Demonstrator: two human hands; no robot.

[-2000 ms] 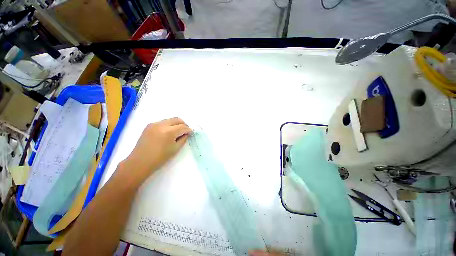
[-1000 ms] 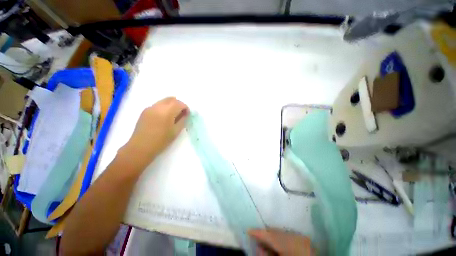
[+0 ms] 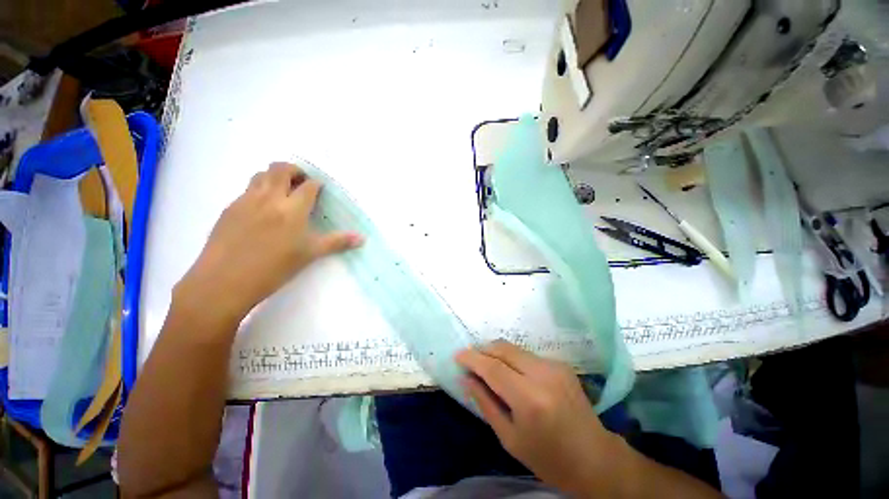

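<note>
A narrow mint-green cloth strip lies diagonally on the white table, with thin lines along it. My left hand holds its upper end, thumb on top of the cloth. My right hand holds its lower end at the table's front edge, fingertips on the cloth. A wider curved mint-green piece lies over the needle plate area to the right and hangs over the front edge; no hand touches it.
The sewing machine stands at the upper right. Black snips, a white-handled tool, pale strips and scissors lie right. A blue basket with green, white and orange pieces is left. A ruler scale runs along the front edge.
The view has tilted down and shifted right. My right hand, mostly cut off before, now shows fully at the strip's lower end. My left hand's thumb now lies spread on the strip.
</note>
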